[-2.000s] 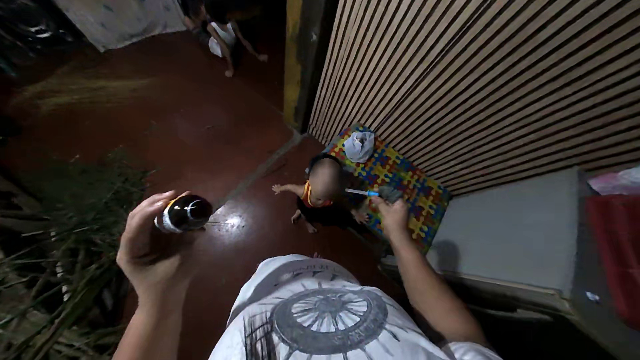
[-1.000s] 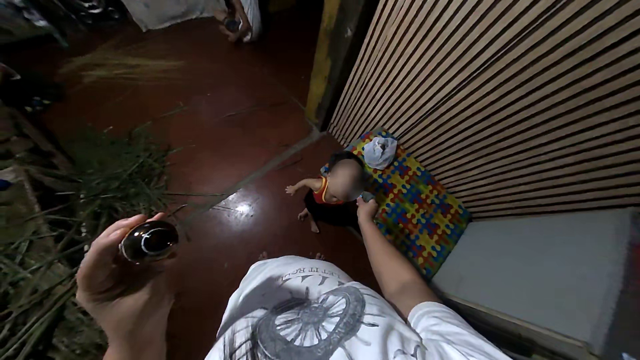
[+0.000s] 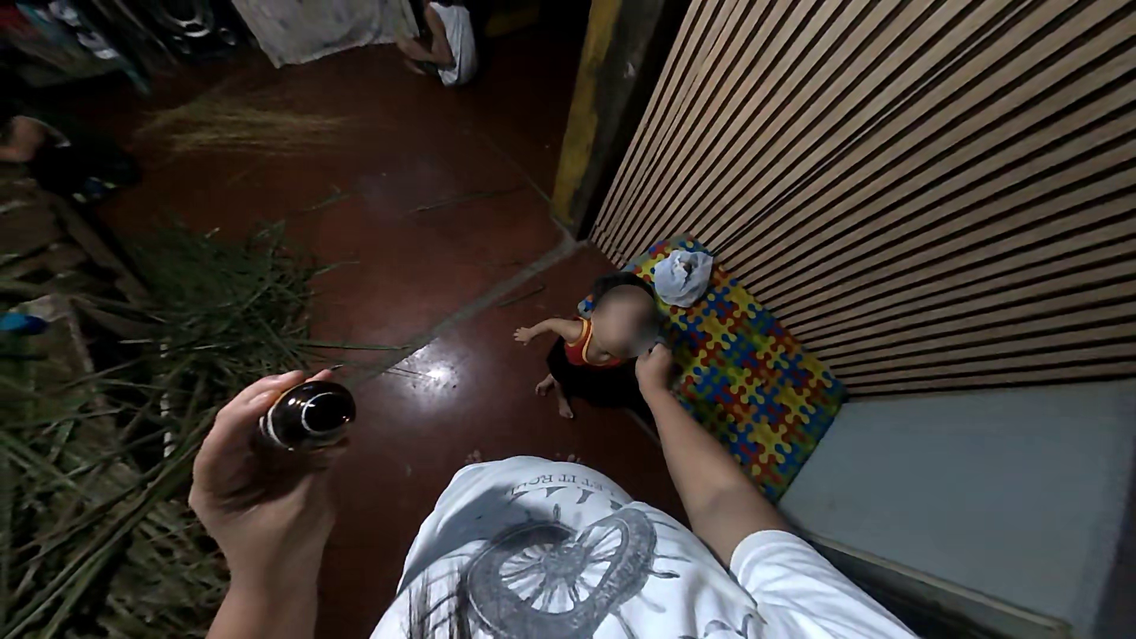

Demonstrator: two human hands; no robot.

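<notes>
My left hand (image 3: 266,470) is closed around a small dark glass bottle (image 3: 311,415), whose rounded end faces the camera. My right hand (image 3: 655,366) reaches out at the mouth of a small person (image 3: 590,346) in a red top with yellow edging and dark bottoms. Whatever my right fingers hold is mostly hidden and too small to name. The small person stands beside a cushion or mat with a puzzle-piece pattern (image 3: 745,355), one arm stretched out to the left. A whitish plastic bag (image 3: 683,277) lies on the patterned surface.
Cut green stalks and leaves (image 3: 222,302) are heaped at the left. A slatted wooden wall (image 3: 887,177) rises at the right, above a pale grey ledge (image 3: 967,479). A person in white (image 3: 454,44) crouches at the back; part of another person (image 3: 27,138) shows at the left edge.
Two seconds ago my right hand held a thin syringe-like thing with a blue part beside the small person's face; now the hand is at the mouth. The bottle stays in my left hand.
</notes>
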